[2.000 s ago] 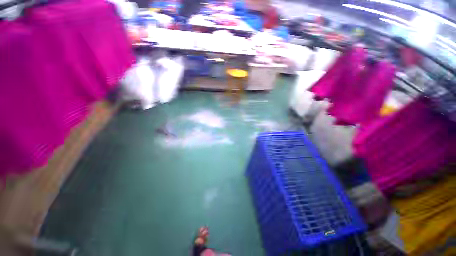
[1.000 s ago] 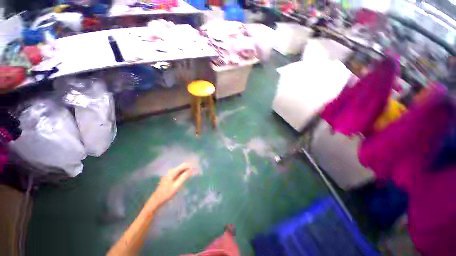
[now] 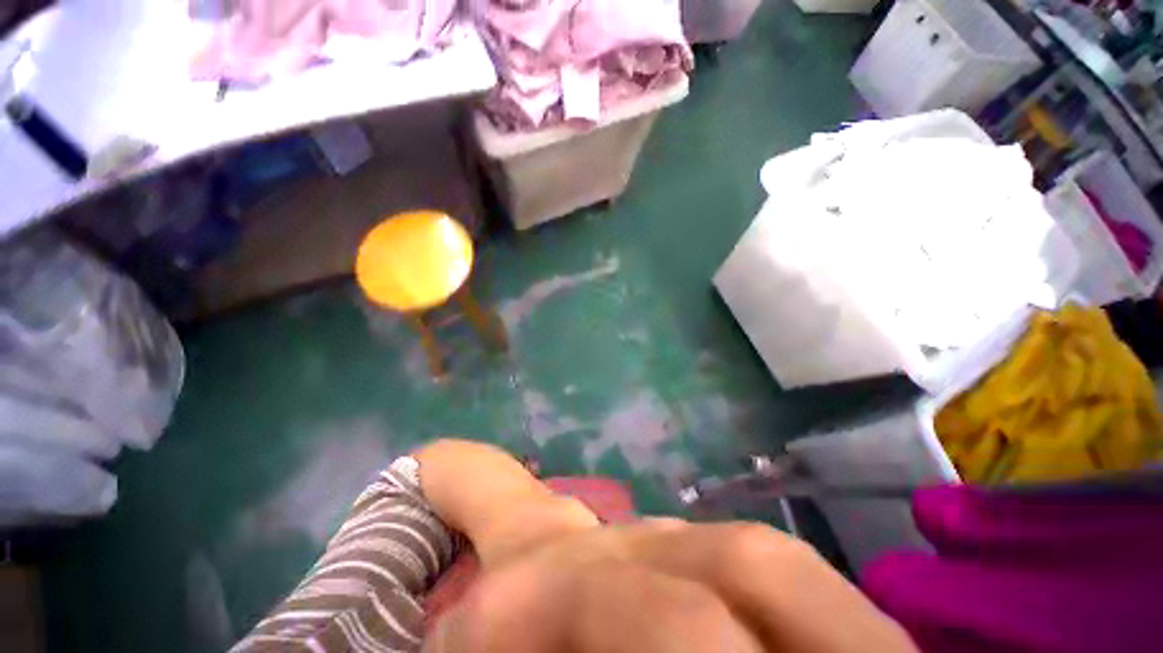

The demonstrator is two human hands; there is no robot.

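Observation:
A bare bent arm in a brown-and-white striped sleeve comes from the lower left and seems to lead to my left hand [image 3: 663, 587]. The hand is large, blurred and close to the lens at the bottom edge. Its fingertips are cut off, so whether it is open or holds anything cannot be told. My right hand is not identifiable. Magenta garments [image 3: 1046, 574] hang at the lower right, beside the hand. Mustard cloth [image 3: 1059, 402] lies in a white bin behind them. A small pinkish-red patch shows beyond the arm.
A yellow round stool [image 3: 415, 260] stands on the green floor, left of centre. A white table [image 3: 306, 109] with pink cloth spans the upper left, with filled plastic bags [image 3: 77, 370] below. A bin [image 3: 561, 172] holds pink cloth; a large white bin [image 3: 804, 306] holds white cloth.
The view has swung right and come nearer the bins; the blue crate has left the picture. The left arm, earlier extended over the floor, is now bent close to the lens.

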